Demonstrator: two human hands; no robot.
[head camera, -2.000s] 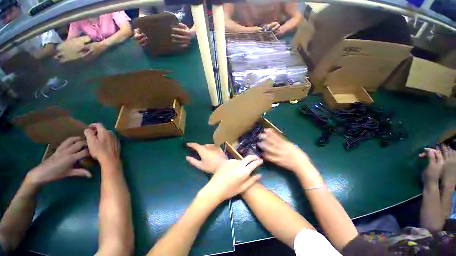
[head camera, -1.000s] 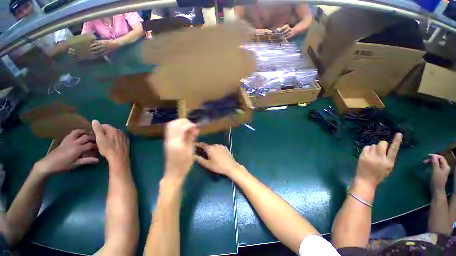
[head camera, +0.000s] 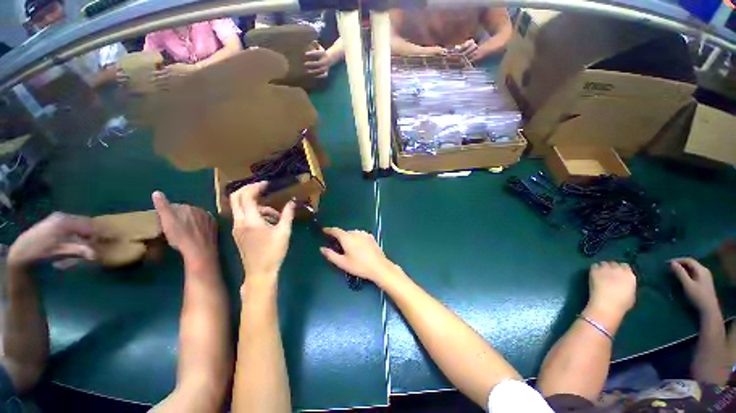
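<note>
An open brown carton (head camera: 316, 181) stands left of the pale posts, with dark cables (head camera: 278, 165) inside and its large lid (head camera: 234, 105) raised; its outline is blurred and doubled. My left hand (head camera: 262, 230) is at its front wall, fingers and thumb apart, with no held item visible. My right hand (head camera: 355, 254) rests low over the bench to the right. It grips a black cable (head camera: 353, 281), whose ends show at the fingertips and below the palm.
A neighbour's hands (head camera: 187, 230) and a brown carton (head camera: 129, 234) are at left. Beyond the posts (head camera: 379, 97) are a tray of clear bags (head camera: 456, 105), a small empty box (head camera: 589, 167), tangled cables (head camera: 609, 214) and a large carton (head camera: 605, 101). A braceleted arm (head camera: 597, 323) is at right.
The filled carton has moved from the centre to the left, and my left hand has followed it. My right hand stays low with the cable. The braceleted hand has moved back to the right.
</note>
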